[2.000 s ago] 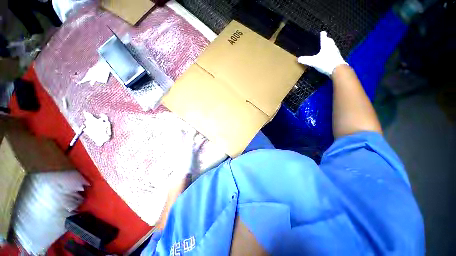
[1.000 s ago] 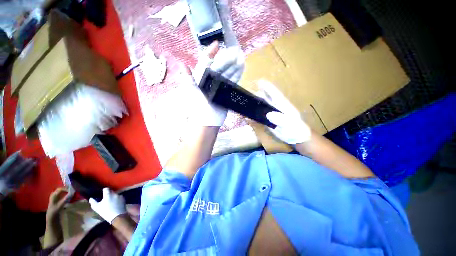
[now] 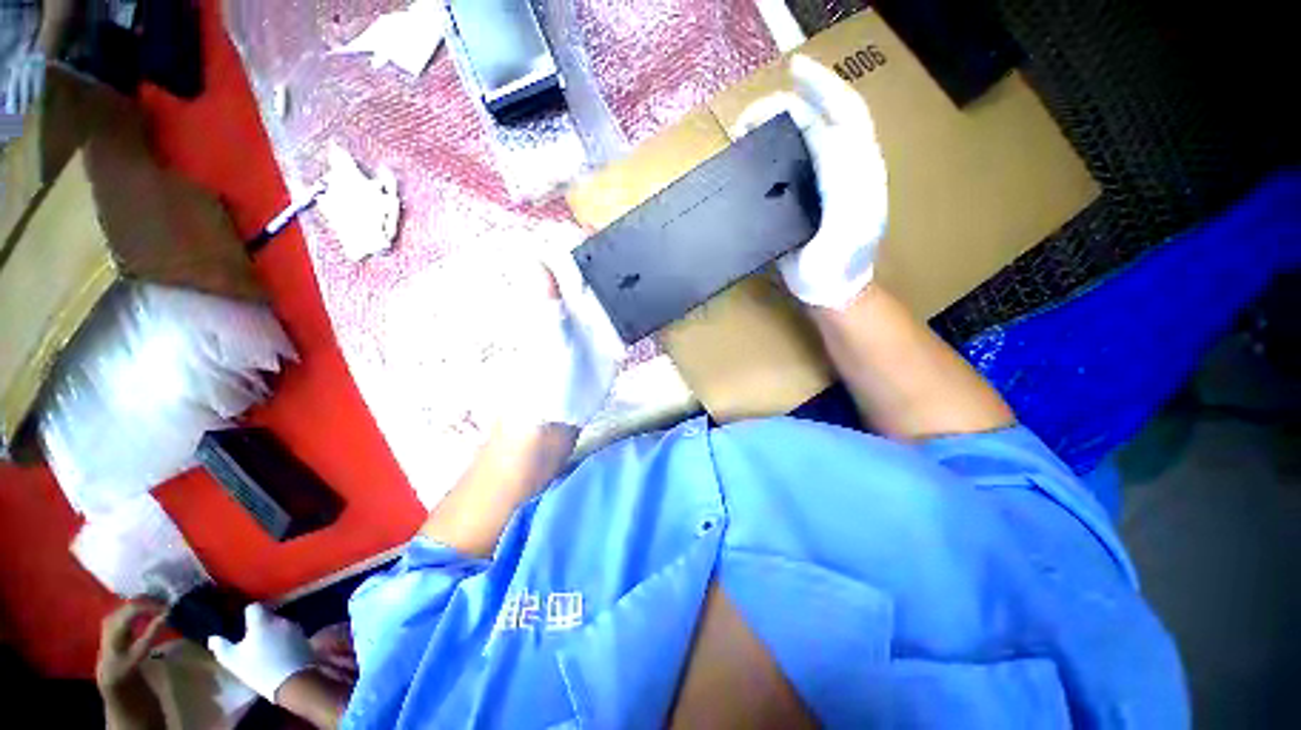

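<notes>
A flat black rectangular part (image 3: 699, 228) is held up tilted in front of me, its smooth face with two small dark marks towards the camera. My right hand (image 3: 839, 186), in a white glove, grips its right end. My left hand (image 3: 564, 335), in an overexposed white glove, holds its lower left end. A tan cardboard sheet (image 3: 970, 186) with short black lettering lies beneath and behind the part. Another black part (image 3: 949, 50) lies at the sheet's upper edge.
A silvery-grey sample part (image 3: 502, 50) lies on the pinkish bubble wrap (image 3: 428, 186) near crumpled white scraps (image 3: 357, 203) and a pen (image 3: 286, 214). An open carton (image 3: 114, 243) spills white bags at left. A black block (image 3: 268, 482) is on the red cover. A neighbour's gloved hand (image 3: 264, 653) shows lower left. Blue film (image 3: 1127, 321) lies right.
Since two seconds ago my right hand has come from the conveyor with a black part, now held in both hands. Since one second ago the part has turned from its perforated side to its smooth face.
</notes>
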